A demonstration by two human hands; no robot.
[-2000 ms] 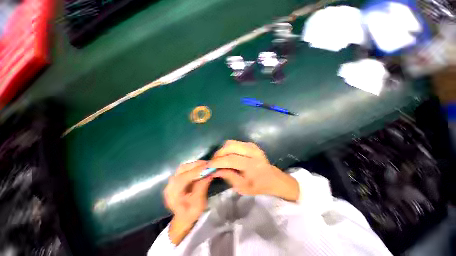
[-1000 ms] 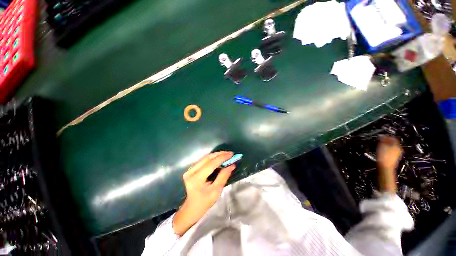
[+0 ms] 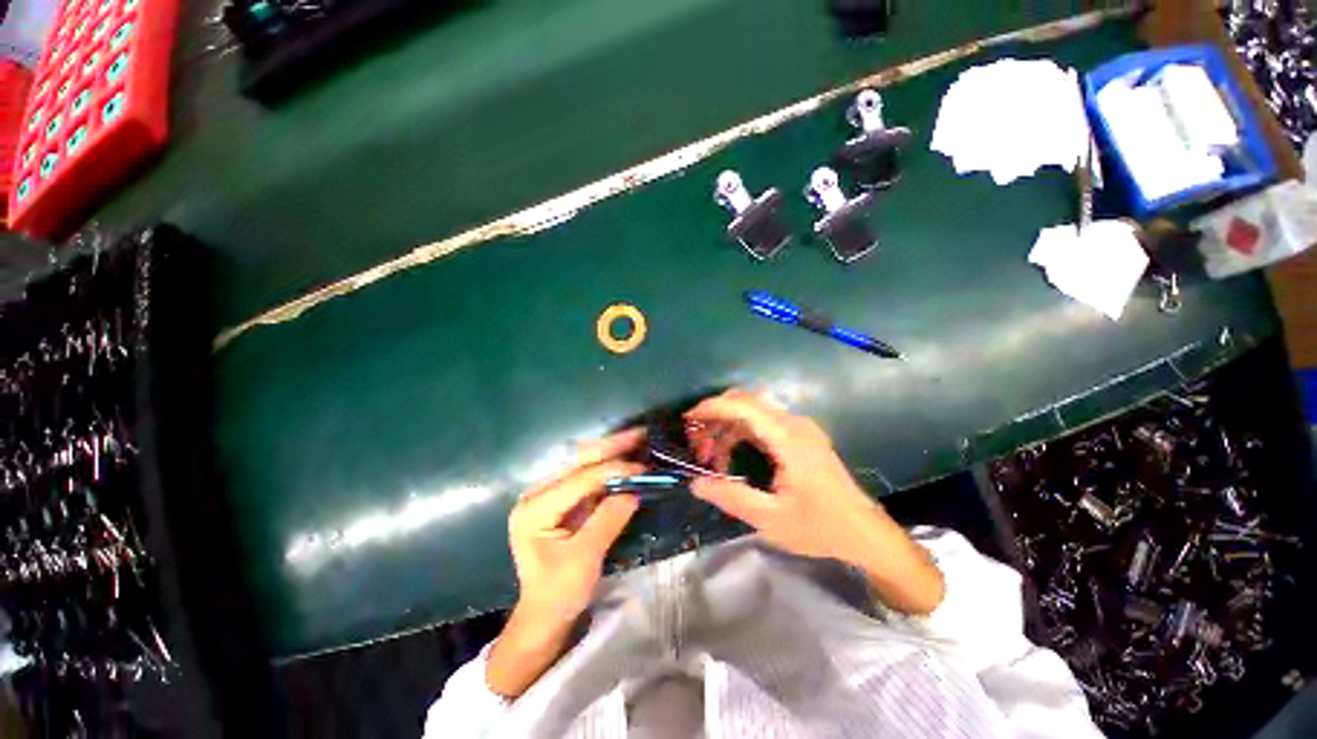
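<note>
My left hand holds a small teal part between thumb and fingers, near the bench's front edge. My right hand holds a black binder clip with thin silver wire handles at the right end of the teal part. The fingers partly hide the clip, and I cannot tell whether its jaw is on the part.
Green bench holds a yellow ring, blue pen, bulldog clips, white sheets and blue box. Black tray and red tray are left; clip bin is right.
My right hand has come from the clip bin to the teal part with a binder clip. My left hand still holds the teal part. The view has shifted slightly.
</note>
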